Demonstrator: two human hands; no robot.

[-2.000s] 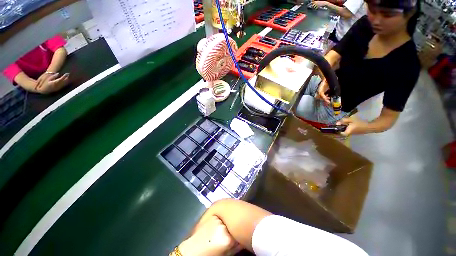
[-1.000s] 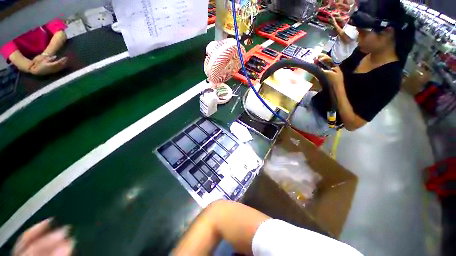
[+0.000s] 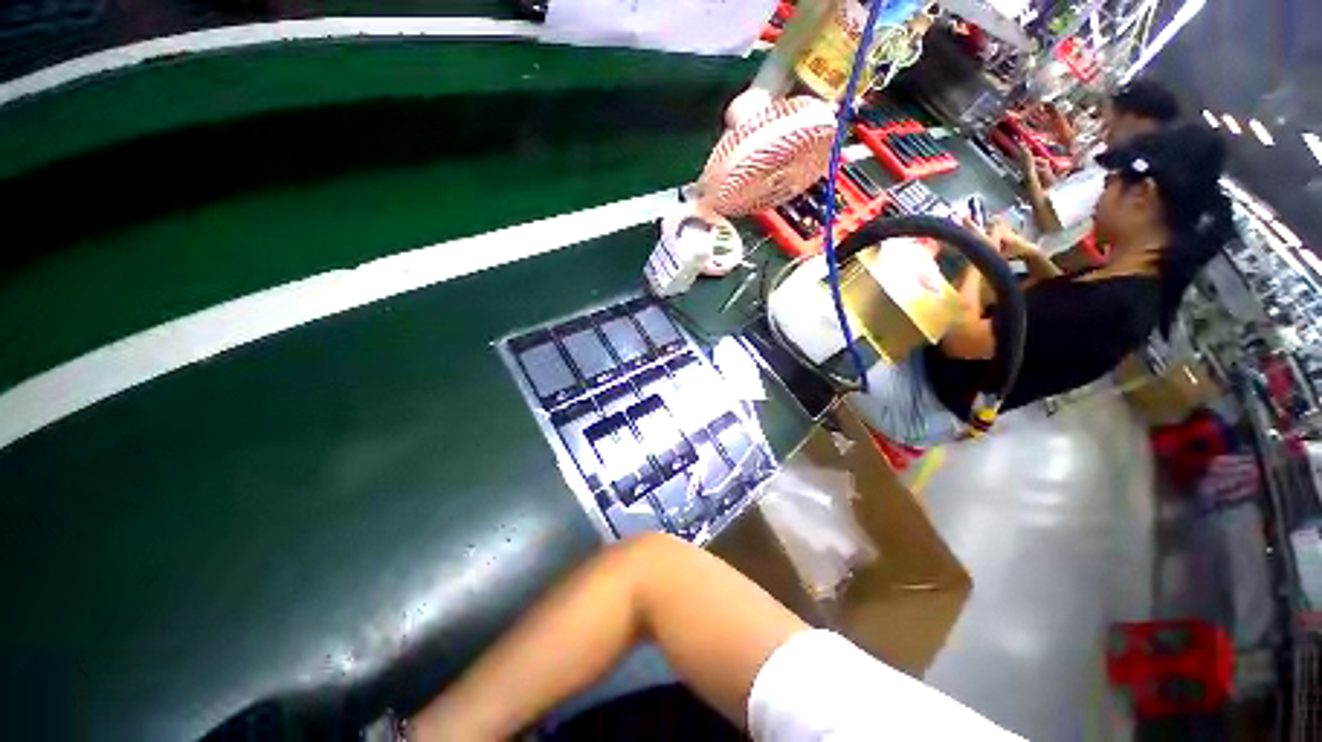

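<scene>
The gridded parts tray (image 3: 632, 389) lies on the dark green bench (image 3: 363, 420), with dark rectangular units in its pockets and strong glare on its right part. A small white paper (image 3: 740, 368) lies at its upper right edge. A bent bare forearm with a white sleeve (image 3: 870, 696) crosses below the tray, its elbow near the tray's front corner. The forearm runs down to the lower left, where its hand is cut off by the bottom edge. No other hand of mine shows. No hand touches the tray.
Beyond the tray stand a white bottle (image 3: 677, 258), a pink fan (image 3: 773, 152) and a yellow-gold box (image 3: 906, 297) under a black hose arch (image 3: 1015, 312). A blue cable hangs there. An open carton (image 3: 906, 565) with plastic film is right of the tray. Workers sit beyond.
The view has turned and tilted, so the bench items appear turned. The clasped hand seen first and the blurred hand seen at lower left have left the picture. The forearm now reaches farther left.
</scene>
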